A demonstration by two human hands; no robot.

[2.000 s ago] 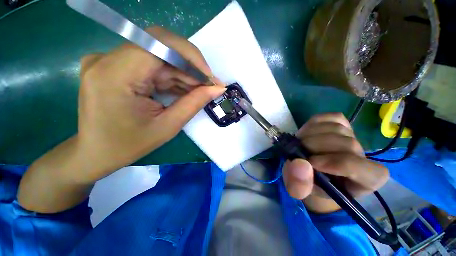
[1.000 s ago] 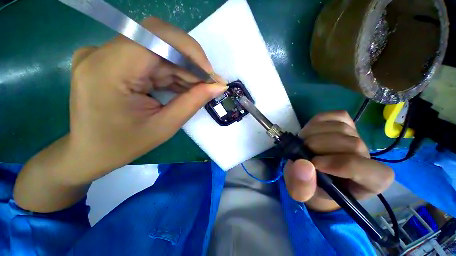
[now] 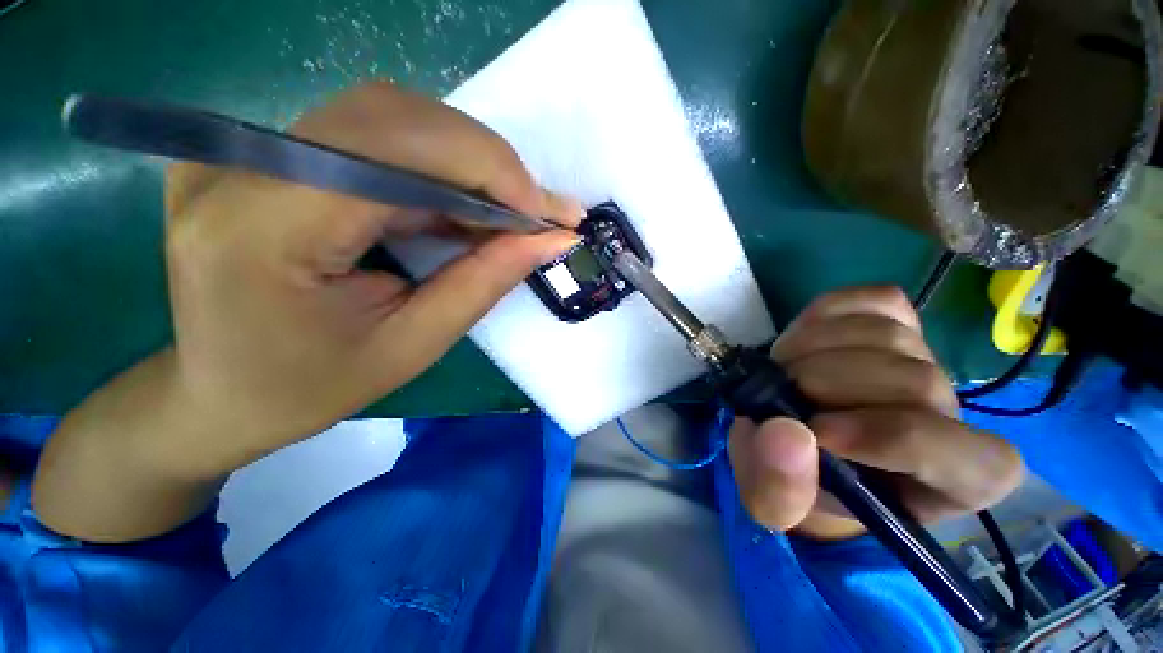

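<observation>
A black rounded device housing (image 3: 589, 264) with a circuit board and a white patch inside lies on a white work pad (image 3: 612, 128). My left hand (image 3: 344, 281) holds flat metal tweezers (image 3: 293, 160), their tips hidden at my fingertips by the housing's upper left edge. My right hand (image 3: 880, 421) holds the black handle of the soldering iron (image 3: 778, 396). The iron's silver barrel points up and left, its end over the upper right part of the housing; whether the tip touches the board cannot be told.
A brown tip-cleaning pot (image 3: 880, 128) with silvery residue stands at the upper right. Below it are a yellow tray (image 3: 1020, 306), bulky black parts (image 3: 1116, 300) and black cords. A green mat (image 3: 102, 281) lies under the pad. A thin blue cord (image 3: 663, 459) hangs by the mat's front edge.
The rear end of the tweezers has swung down and left, so they lie flatter. My right hand has shifted slightly right and down. The housing stays in nearly the same place.
</observation>
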